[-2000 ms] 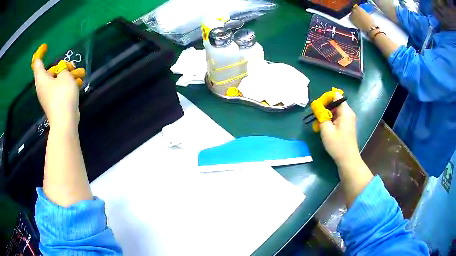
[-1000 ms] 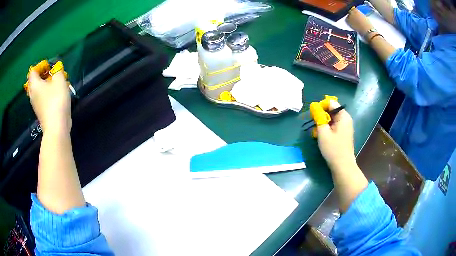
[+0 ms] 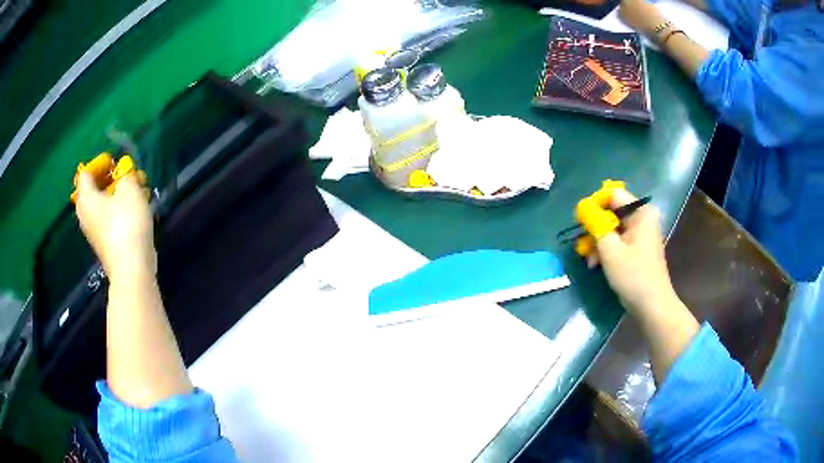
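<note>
My left hand [image 3: 117, 226], with yellow finger cots, is over the black foam tray [image 3: 230, 217] at the left. Its fingers are curled together; a faint clear streak shows just above them, and I cannot tell whether they pinch it. My right hand [image 3: 637, 262], also with yellow cots, holds a thin black pointed tool like tweezers [image 3: 631, 207] above the bench's right side. A blue squeegee [image 3: 470, 278] with a white edge lies across the white mat's [image 3: 361, 389] corner. A small white cloth [image 3: 332, 264] lies on the mat beside the foam.
Bottles [image 3: 397, 136] with metal tops stand in a dish with white cloth [image 3: 501, 154]. Clear bags [image 3: 361, 41] lie behind. A printed black-and-orange tablet or film [image 3: 596, 68] lies at the back right, near another person's hand [image 3: 641, 16]. An open brown carton [image 3: 723, 280] is below the right edge.
My view has shifted. My left hand's fingers, spread apart two seconds ago, are now curled together over the foam tray. My right hand keeps holding the black tool.
</note>
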